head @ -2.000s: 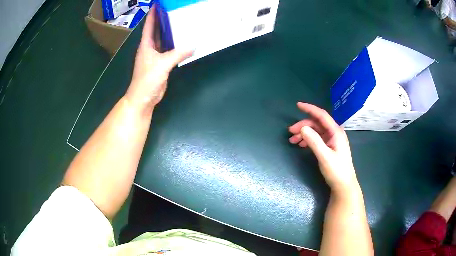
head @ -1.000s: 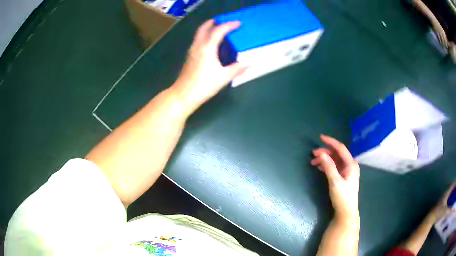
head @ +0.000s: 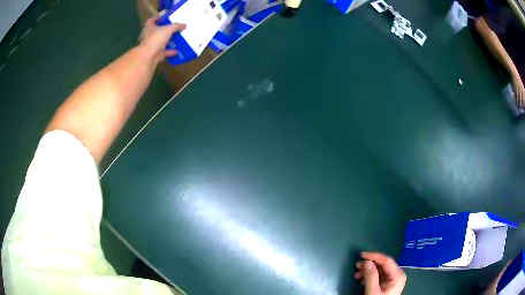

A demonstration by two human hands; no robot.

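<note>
My left hand (head: 156, 40) grips one end of a closed blue-and-white retail box (head: 197, 27) at the upper left, over the brown master carton (head: 179, 74) beyond the table edge. Other blue-and-white boxes (head: 244, 17) show in the carton. My right hand (head: 381, 273) is low at the right, cut off by the bottom edge, fingers loosely curled and holding nothing. Just right of it an open retail box (head: 436, 242) lies on the table with a white rounded unit (head: 470, 246) partly visible inside. Whether my right fingers touch the box is unclear.
Small white parts (head: 401, 26) lie on the far side of the green tabletop (head: 276, 155). Part of another blue box (head: 344, 4) and a dark-and-cream object (head: 291, 8) show at the top. A person's arm (head: 499, 52) is at the upper right; another blue box (head: 512, 276) is lower right.
My left hand has carried the closed box from above the table leftward to the carton. The view has shifted, so the open box and my right hand appear lower.
</note>
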